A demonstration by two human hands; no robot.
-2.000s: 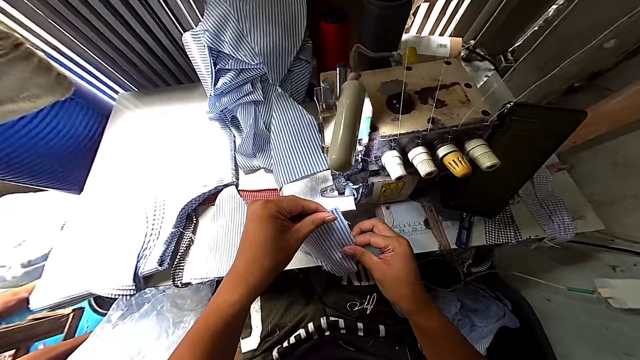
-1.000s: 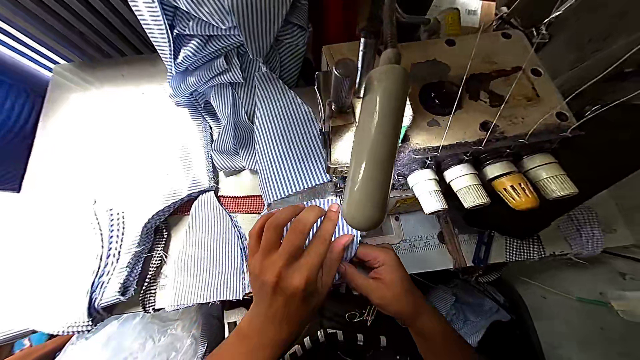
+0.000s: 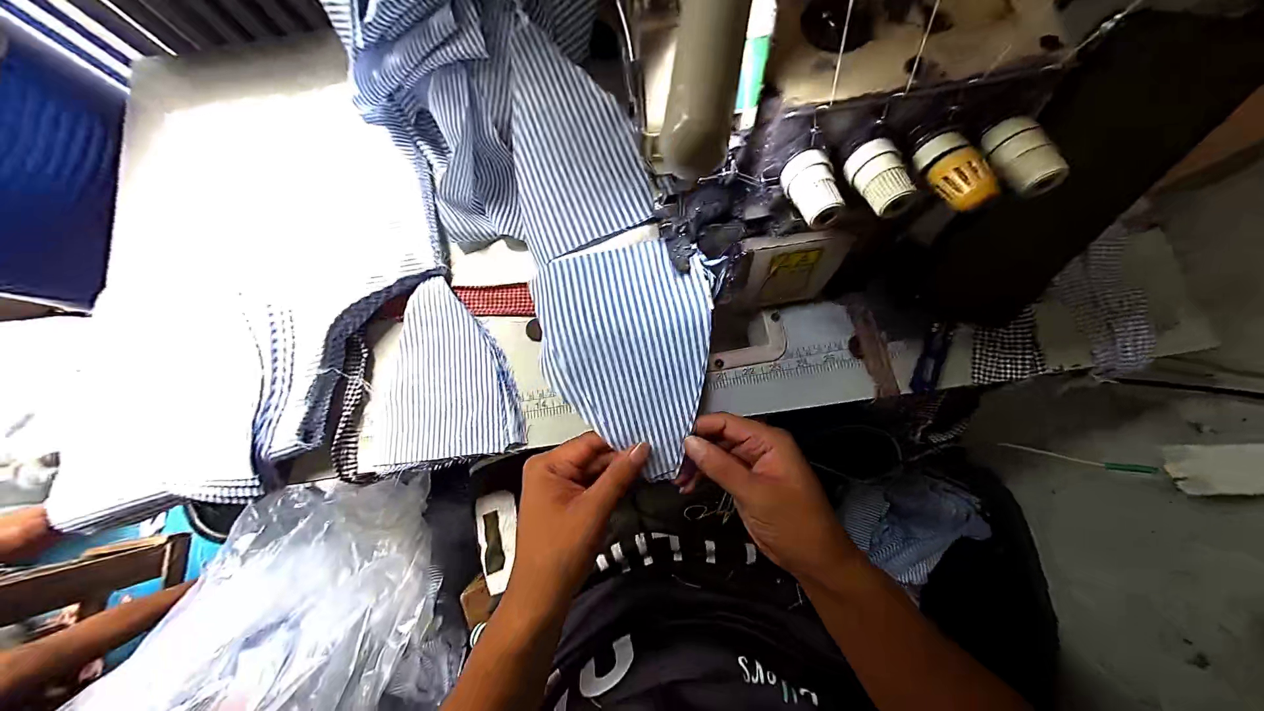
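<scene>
A blue-and-white striped fabric piece (image 3: 627,341) lies flat over the front edge of the machine bed, its upper right corner by the presser foot area of an overlock sewing machine (image 3: 721,222). Its narrow near end is pinched on the left by my left hand (image 3: 578,494) and on the right by my right hand (image 3: 755,484), between thumb and fingers. Just behind it, a gathered striped cloth (image 3: 573,138) runs back from the machine. To the left rests another cut striped piece (image 3: 444,385). The needle is hidden.
Stacked fabric pieces (image 3: 286,296) cover the left of the table. Thread tension knobs (image 3: 879,178) sit at the upper right, above a printed ruler strip (image 3: 790,370). A clear plastic bag (image 3: 326,583) hangs at lower left, near another person's arm (image 3: 89,637).
Both hands have come back toward my body from beside the machine's foot area. The striped piece, bunched under my fingers before, now lies spread flat. The view has shifted.
</scene>
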